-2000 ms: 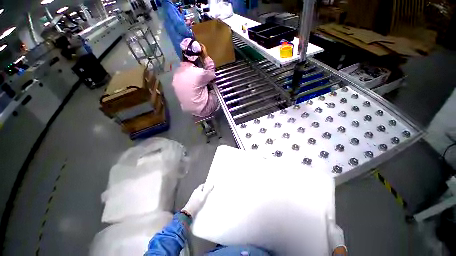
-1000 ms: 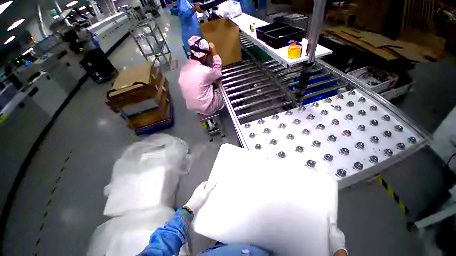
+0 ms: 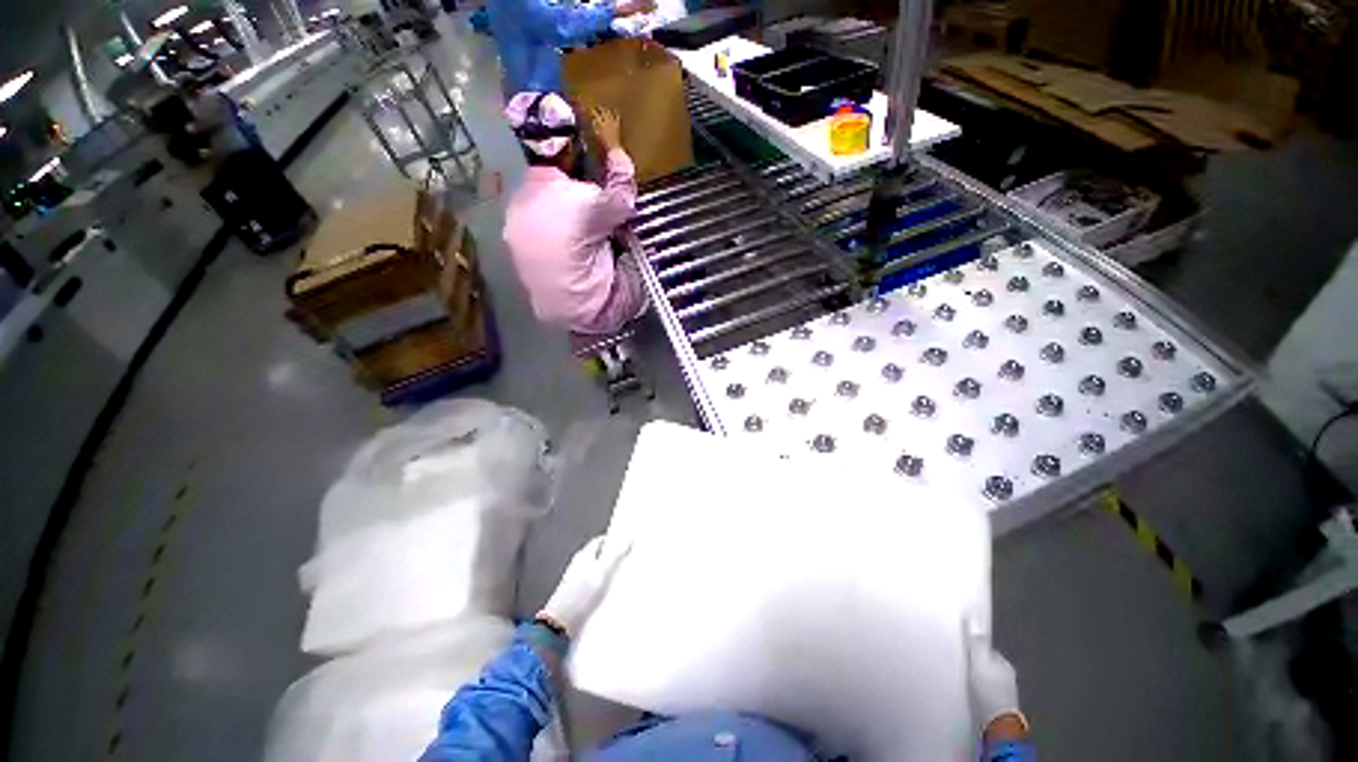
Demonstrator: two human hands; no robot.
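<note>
A white foam sheet (image 3: 789,588) with rounded corners is held in front of my body, beside the near edge of the ball transfer table (image 3: 953,390). My left hand (image 3: 585,585), in a white glove, grips its left edge. My right hand (image 3: 990,682), also in a white glove, holds its right edge near the lower corner. The fingers behind the sheet are hidden.
Stacked foam in plastic bags (image 3: 402,558) stands on the floor at left. A person in pink (image 3: 571,238) sits beside the roller conveyor (image 3: 745,246), touching a carton (image 3: 633,112). A cart with cardboard (image 3: 390,283) stands left. The side table (image 3: 812,137) holds black bins (image 3: 804,85).
The foam sheet stays held in both hands. The view has shifted slightly. The seated person's raised hand now lies against the carton, and the person in blue behind has leaned over it.
</note>
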